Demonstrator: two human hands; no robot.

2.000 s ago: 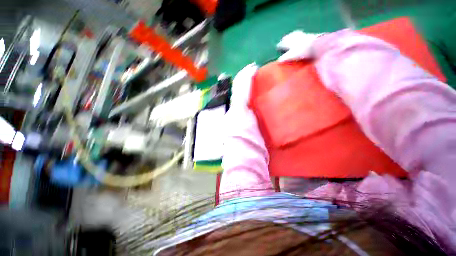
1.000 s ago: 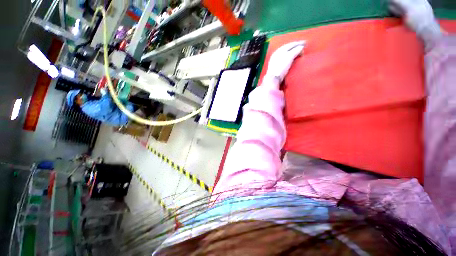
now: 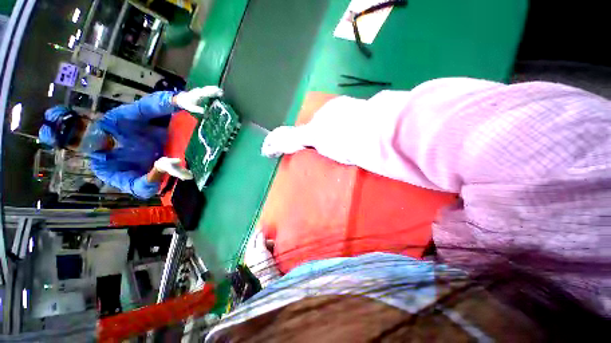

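The red mat (image 3: 315,208) lies on the green bench in front of me with no board on it. My right hand (image 3: 285,141), in a white glove, rests at the mat's far edge, beside the conveyor. Its fingers are small in view and their pose is unclear; nothing shows in it. My left hand (image 3: 258,251), in a white glove, is at the mat's left edge, partly cut off by the blue and white cloth at the bottom. Its fingers cannot be made out.
Across the conveyor (image 3: 264,60), a person in blue (image 3: 130,144) holds a circuit board (image 3: 213,142), silvery track showing, in white gloves over another red mat. Cutters (image 3: 362,25) lie on a label sheet (image 3: 375,20); tweezers (image 3: 365,82) lie nearby on green.
The view has swung to the coworker and conveyor; the record sheet has left view. My right arm now reaches across the mat. My left hand has gone from the mat's top to the lower left.
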